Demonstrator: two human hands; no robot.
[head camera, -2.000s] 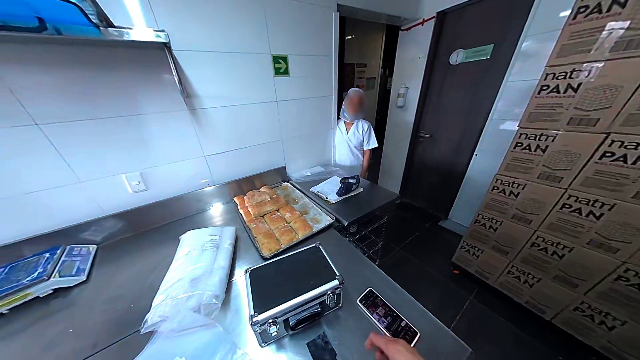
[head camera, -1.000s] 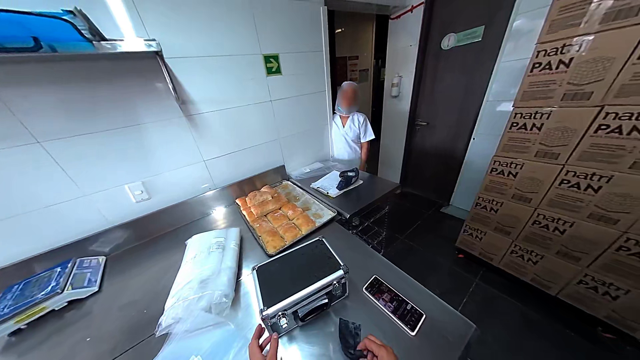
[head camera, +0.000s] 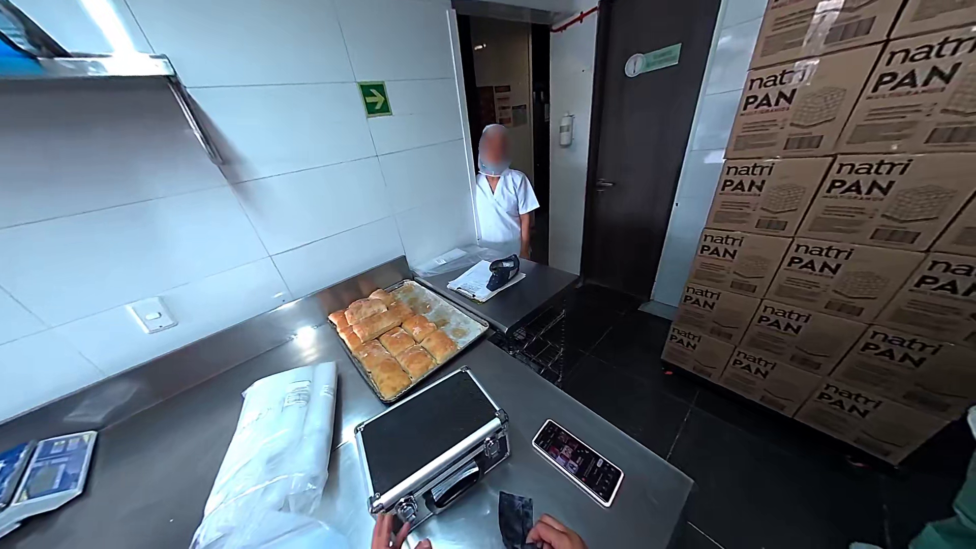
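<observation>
At the bottom edge, my left hand (head camera: 396, 532) touches the front left corner of a black case with aluminium edges (head camera: 431, 431), near its latch. The case lies closed on the steel table, its handle facing me. My right hand (head camera: 557, 532) grips the lower edge of a piece of thin black material (head camera: 515, 518), right of my left hand. A smartphone (head camera: 578, 461) with a lit screen lies right of the case. Beyond the case, a baking tray (head camera: 471, 328) holds several rows of golden pastries (head camera: 396, 341). Both hands are partly cut off by the frame.
White plastic bags (head camera: 278, 427) lie left of the case, a digital scale (head camera: 57, 473) farther left. A clipboard with paper (head camera: 476, 280) and a dark device (head camera: 504, 270) rest on the back table. A person (head camera: 505, 198) stands by the doorway. Stacked cardboard boxes (head camera: 846, 252) stand right.
Two seconds ago only one hand showed, near the phone, and the black material lay on the table. Since then my left hand has come to the case and my right hand has taken hold of the material.
</observation>
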